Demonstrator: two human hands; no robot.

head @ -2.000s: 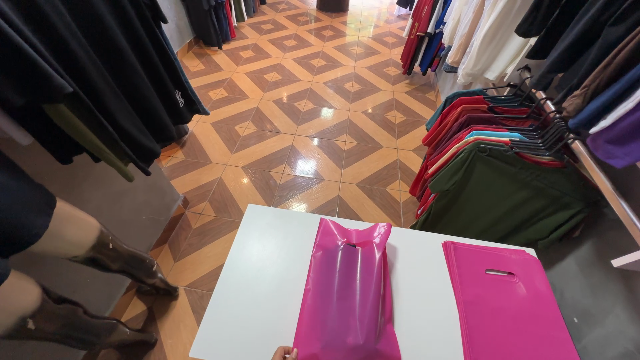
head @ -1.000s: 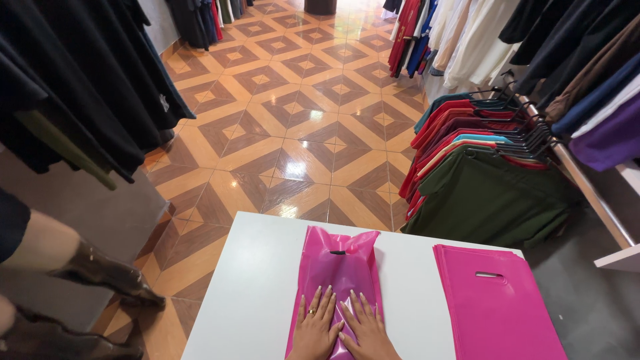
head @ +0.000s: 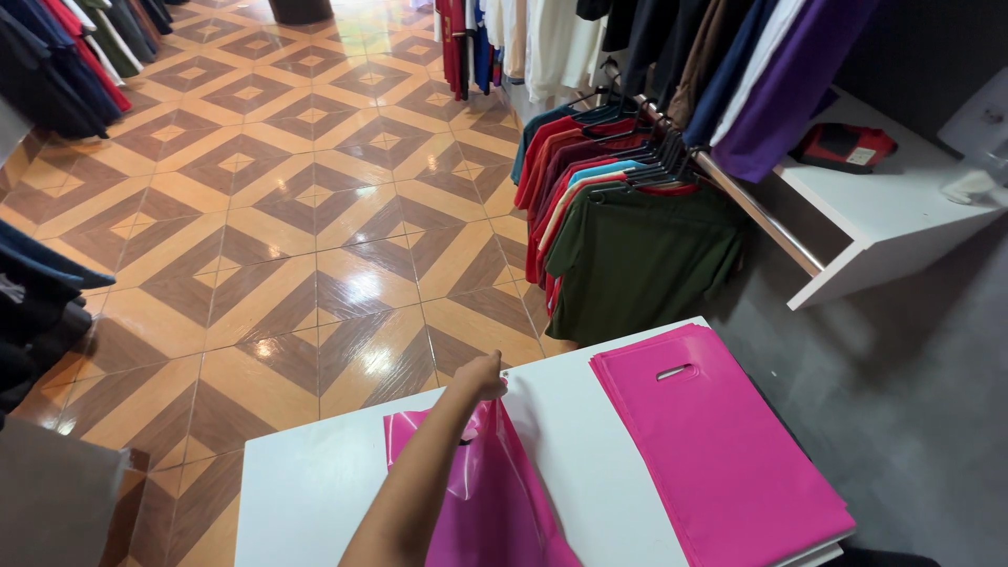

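My left hand, its arm reaching in from the bottom edge, pinches the upper right corner of a pink plastic bag. The bag lies on the white table, its top pulled to a peak under my fingers. My forearm covers part of the bag and of its cut-out handle. My right hand is out of view. To the right, a stack of flat pink plastic bags with an oval handle slot lies on the same table, apart from the held bag.
Shirts on black hangers hang from a metal rail beyond the table. A white shelf at the right holds a red and black object. More clothes hang at the left, above a patterned tile floor.
Both hands lay flat on the bag one second ago; now my left hand grips its top corner and my right hand is out of view. The view has swung right.
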